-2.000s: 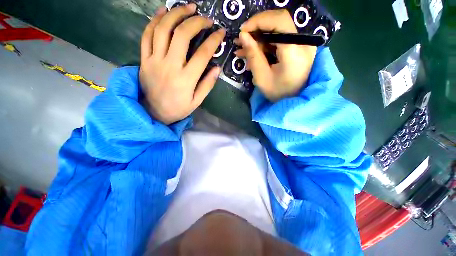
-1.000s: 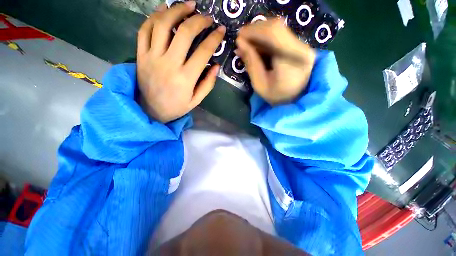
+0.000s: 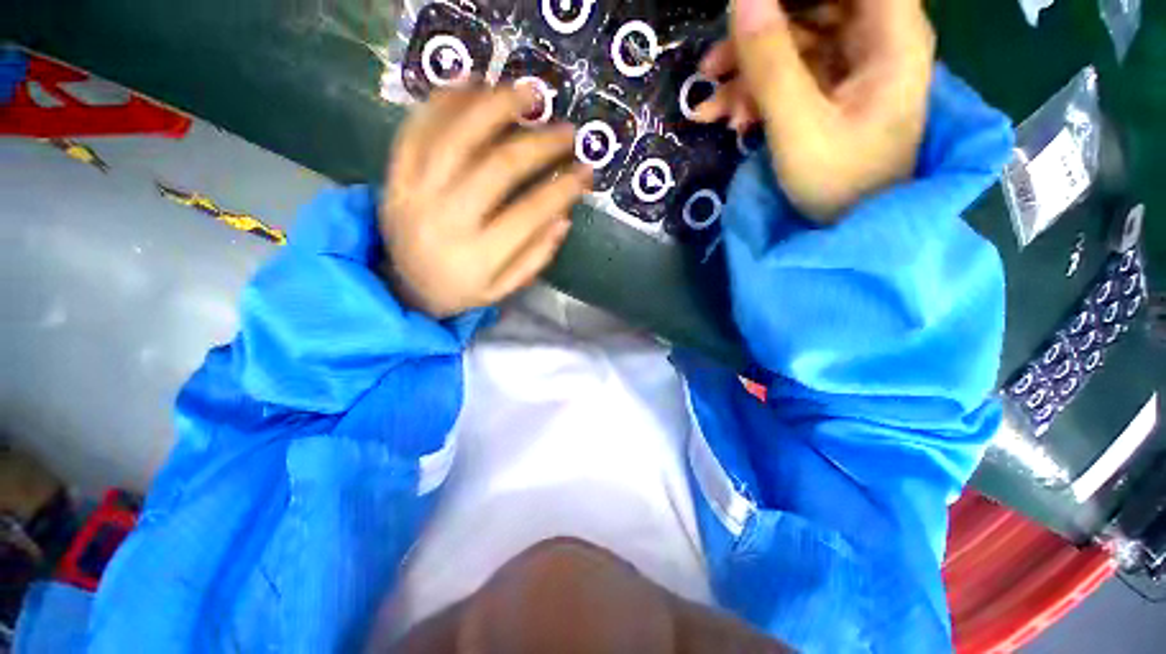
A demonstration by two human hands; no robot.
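A clear blister tray (image 3: 636, 220) lies on the dark green mat at the top middle, cut off by the upper edge. It holds several black square units with white rings, such as one ringed unit (image 3: 652, 180) at its near edge. My left hand (image 3: 480, 198) rests bare at the tray's near left edge, fingers spread and slightly blurred, with nothing seen in it. My right hand (image 3: 838, 115) is over the tray's right part with fingers bent, partly cut off by the upper edge. Whether it holds the slim black tool cannot be seen.
A zip bag with a white label (image 3: 1055, 160) lies at the right. Beyond it are a strip of ringed units (image 3: 1080, 339), a white paper slip (image 3: 1115, 447) and small silvery specks. A red stool (image 3: 1029, 575) stands at the lower right. A red object (image 3: 96, 109) is at the upper left.
My right hand has moved up and to the right, and the black tool seen in it earlier no longer shows. My left hand has drawn back a little, uncovering more units.
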